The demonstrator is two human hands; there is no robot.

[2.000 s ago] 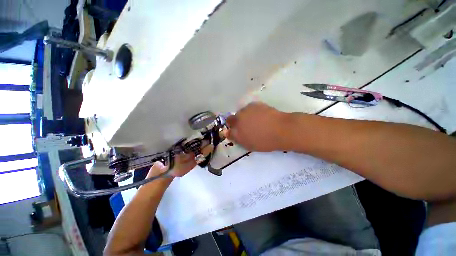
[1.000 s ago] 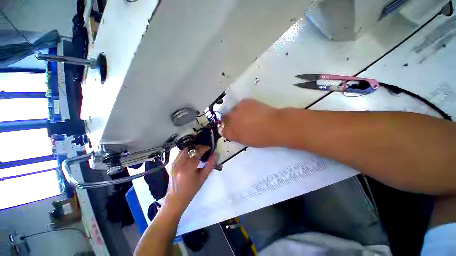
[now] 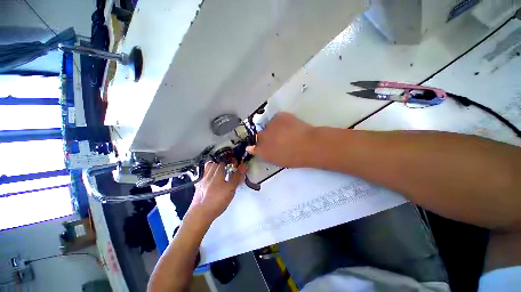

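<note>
A small black piece (image 3: 242,158) lies under the needle area of the off-white sewing machine (image 3: 194,85), mostly hidden by fingers and metal parts. My left hand (image 3: 217,185) reaches in from the lower left, its fingertips on the piece's near side. My right hand (image 3: 284,140) comes from the right, its fingers bent down at the piece beside the presser foot (image 3: 251,132). The fingertips of both hands are partly hidden, and the piece's edge and any zipper cannot be made out.
Thread snips (image 3: 400,94) with a pink-red handle and dark cord lie right of the needle. A chrome loop (image 3: 94,191) juts out at the machine head. The white table (image 3: 320,202) has a printed scale near its front edge. Black pieces (image 3: 139,225) and a blue bin (image 3: 157,231) are at left.
Since two seconds ago my left hand has come out from behind the head parts to the piece's near side. My right hand stays by the needle. The camera view has shifted slightly.
</note>
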